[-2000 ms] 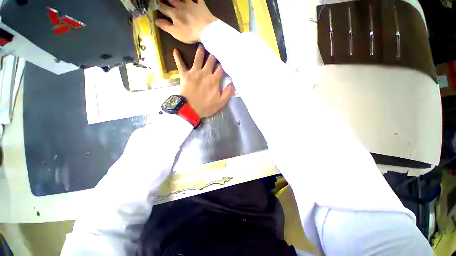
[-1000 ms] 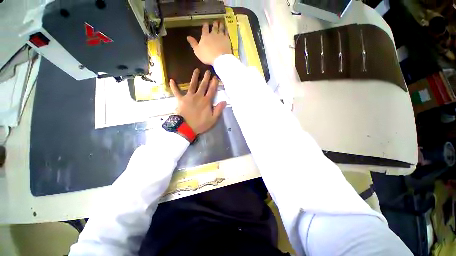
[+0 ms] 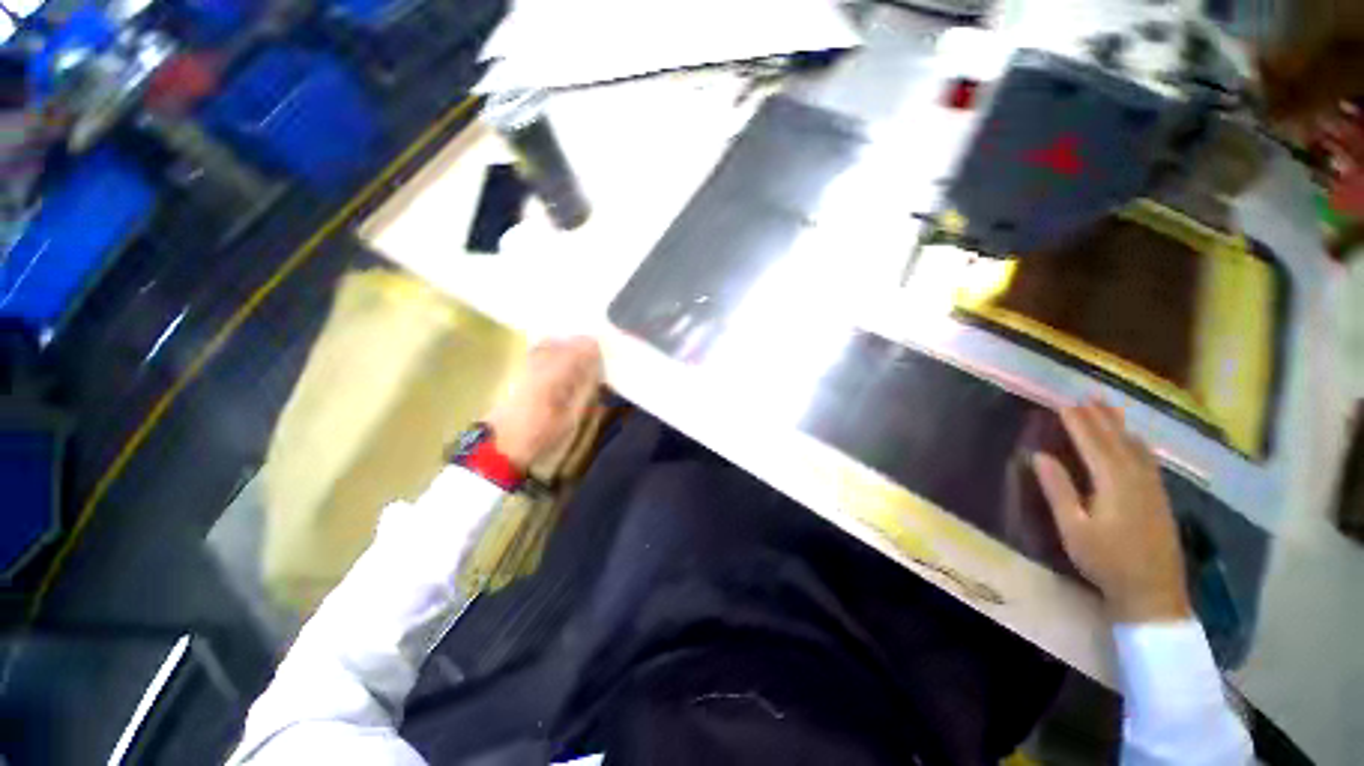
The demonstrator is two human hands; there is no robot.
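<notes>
My left hand (image 3: 554,404), with a red-strapped watch, is at the table's front edge. Its fingers are curled on the top edge of a yellow-beige panel (image 3: 374,434) that hangs below the table with other folded layers. The hand is blurred. My right hand (image 3: 1114,509) lies palm down, fingers apart, at the right end of a dark brownish flat piece (image 3: 942,434); I cannot tell whether this is a loose piece or the mat. A brown piece (image 3: 1114,292) lies inside the yellow frame (image 3: 1234,359) by the sewing machine head (image 3: 1047,157).
The white table (image 3: 688,397) bears a dark mat (image 3: 733,225), a dark cylinder (image 3: 549,172) and a small black flat object (image 3: 497,207). A teal-and-black item (image 3: 1215,576) lies right of my right hand. Blue bins (image 3: 284,112) stand on the floor at the left.
The view has swung left. My left hand has moved from the brown piece to the panels at the table edge. My right hand has come off the framed piece, back toward the front edge.
</notes>
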